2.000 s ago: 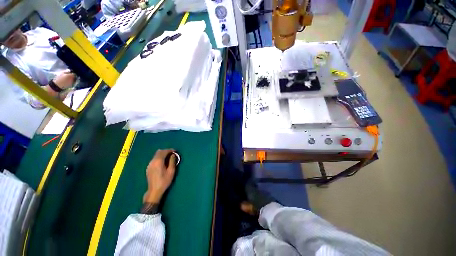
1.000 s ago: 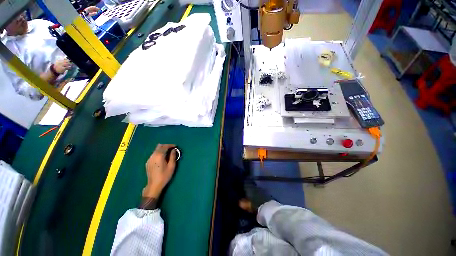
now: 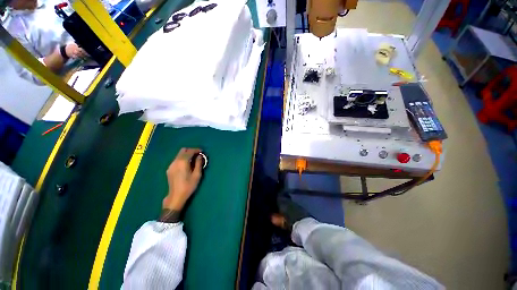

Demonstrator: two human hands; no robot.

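Note:
My left hand (image 3: pixel 184 178) rests on the green belt (image 3: pixel 218 187), fingers closed around a small ring part (image 3: pixel 203 160) with a pale rim. Its dark edge is partly hidden by the fingers. At lower centre a small, dim skin-toned patch shows beside a dark grey shape and striped white cloth; I cannot tell whether it is my right hand. On the machine bed (image 3: pixel 317 136), a black fixture (image 3: pixel 360 107) holds a dark ring-like part and small silvery pieces. The amber-brown machine head (image 3: pixel 323 20) hangs behind and above it.
A white floppy stack (image 3: pixel 187 73) with several dark rings stands ahead on the belt. Loose round parts (image 3: pixel 70 161) lie left of the yellow strip. The bed holds black (image 3: pixel 312 75) and silver (image 3: pixel 306 104) piles, a keypad handset (image 3: pixel 423 113) and a red button (image 3: pixel 403 158). A person's hand (image 3: pixel 76 51) shows upper left.
The fixture has slid forward on the bed, towards me, since the earliest frame. The view has shifted slightly. My left hand stays on the belt around the ring part; the loose round parts appear further left.

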